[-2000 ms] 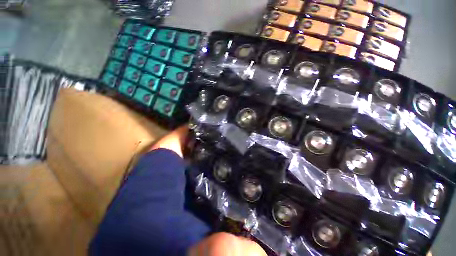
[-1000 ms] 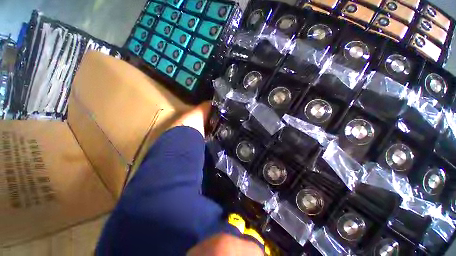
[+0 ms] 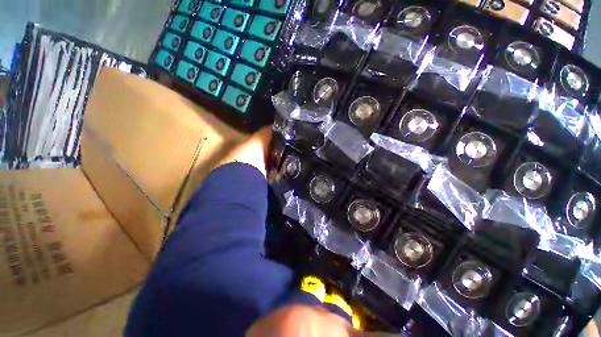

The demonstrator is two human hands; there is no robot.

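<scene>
A large black round-part tray (image 3: 395, 168) fills the centre and right, tilted towards me. It holds rows of black circles with silver centres, crossed by crinkled clear film strips. My left hand (image 3: 259, 150), in a dark blue sleeve, grips its left edge; the fingers are hidden by the tray. A small skin-coloured piece of what looks like my right hand (image 3: 592, 330) shows at the tray's lower right edge, mostly cut off by the picture.
A teal-filled tray (image 3: 217, 41) lies behind at upper left, a tan-filled tray (image 3: 506, 10) at upper right. An open cardboard carton (image 3: 142, 145) stands left, before stacked trays (image 3: 56, 99). Something yellow (image 3: 313, 285) and a blurred skin-coloured shape (image 3: 300, 324) show at bottom centre.
The view has shifted, so the teal and tan trays sit higher in the picture and more of the carton shows. My left hand keeps its hold on the round-part tray.
</scene>
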